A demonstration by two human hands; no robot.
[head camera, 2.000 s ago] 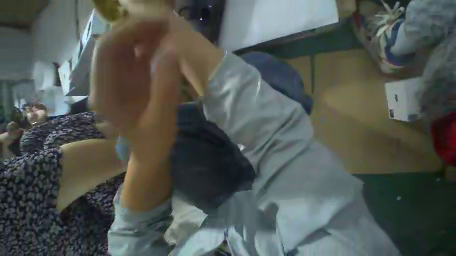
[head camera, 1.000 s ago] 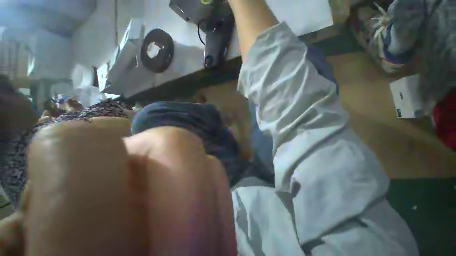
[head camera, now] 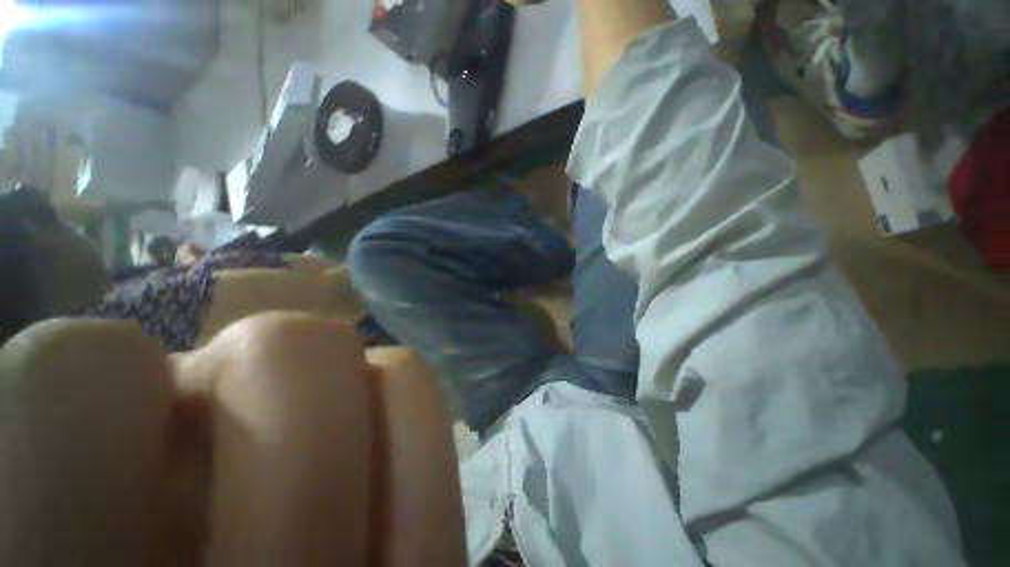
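My left hand (head camera: 222,443) fills the lower left, very close to the camera and blurred. Its bent fingers lie side by side; the palm and anything in it are hidden. My right arm in a pale rolled sleeve reaches up to the top edge. My right hand is almost wholly cut off there, so its grip is hidden. A black elongated device (head camera: 476,94) lies on the white-covered table, with a thin cord beside it. A dark box-like item (head camera: 419,28) lies next to it at the top edge.
A round dark disc (head camera: 349,126) with a pale centre lies beside an open white box (head camera: 277,150). The table's dark edge (head camera: 421,172) runs above jeans-clad legs. Another person sits at left. A shoe and small white box (head camera: 906,185) are at right.
The gold item seen at the top left earlier is out of view. My left hand came close to the camera, lower left. My right arm has shifted right and up.
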